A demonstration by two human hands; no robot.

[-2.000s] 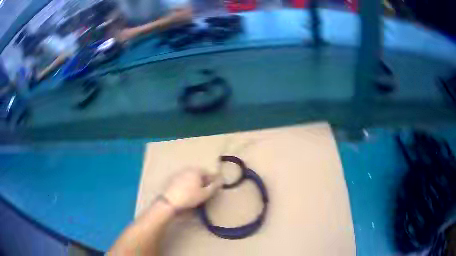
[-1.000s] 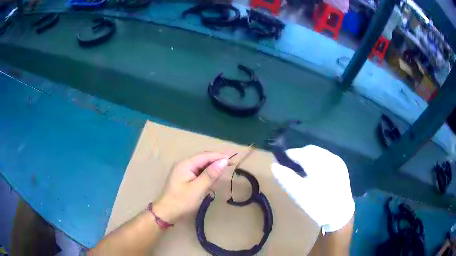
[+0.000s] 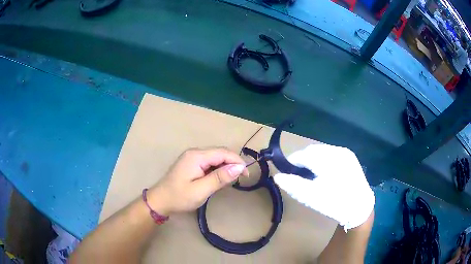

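Note:
A black headband (image 3: 240, 246) lies on the tan cardboard mat (image 3: 155, 121), with a black yoke (image 3: 265, 172) at its upper end. My bare left hand (image 3: 199, 178) pinches a thin dark wire (image 3: 253, 163) between thumb and fingertips, above the headband's open end. My right hand (image 3: 325, 183), in a white glove, holds a second black yoke (image 3: 280, 154) by its lower arm. The yoke's stem points left and meets the wire at my left fingertips. Whether the wire passes through the stem is too small to tell. Another thin wire rises above the first yoke.
A black headband assembly (image 3: 260, 67) lies on the dark green strip ahead, another (image 3: 98, 6) at the far left. A green post (image 3: 439, 134) stands at right, with black parts (image 3: 414, 119) beside it. A black headband pile (image 3: 415, 232) is at lower right.
The gloved hand's yoke has moved down and left to the wire in my left hand. Earlier, the glove was not in view. The view has shifted, and the line's headband assembly appears higher.

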